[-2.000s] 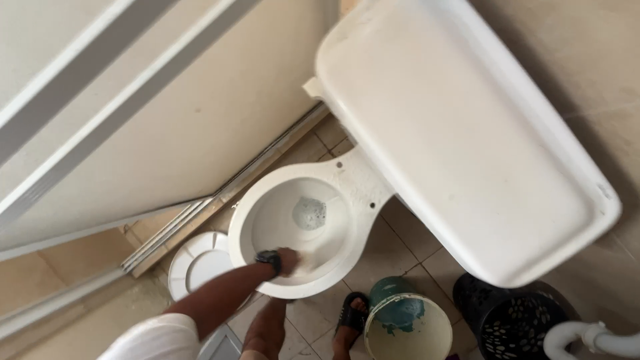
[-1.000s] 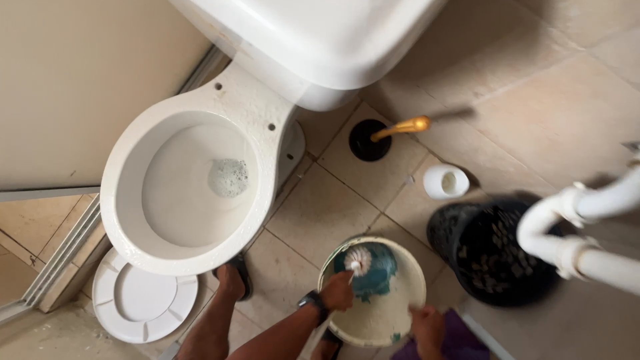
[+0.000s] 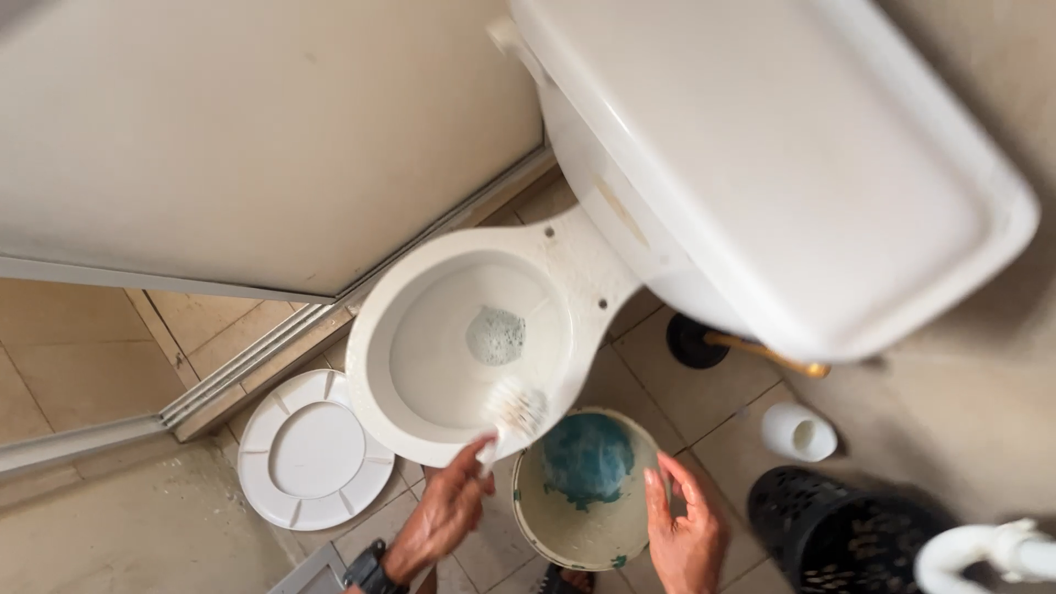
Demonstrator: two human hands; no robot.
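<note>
My left hand [image 3: 445,507], with a dark watch on its wrist, grips the handle of a white toilet brush [image 3: 516,407]. The blurred bristles are over the near inner rim of a white toilet bowl [image 3: 371,371], which has foamy water [image 3: 496,335] at its bottom. My right hand [image 3: 686,516] is at the right rim of a cream bucket [image 3: 540,540] with blue-green patches inside. Its thumb and fingers are apart around the rim; whether they touch it is unclear. The bucket stands on the floor just beside the bowl.
A white cistern [image 3: 784,148] overhangs the right side. Beneath it are a plunger [image 3: 697,340], a white cup-like container [image 3: 798,432], a black perforated basket [image 3: 874,536] and a white drainpipe [image 3: 978,554]. Left are a round white lid-like disc [image 3: 318,454], a sliding-door track [image 3: 247,363] and a pale panel [image 3: 272,140].
One second ago the brush was over the bucket in my left hand; now it is over the bowl's rim. The view has shifted noticeably.
</note>
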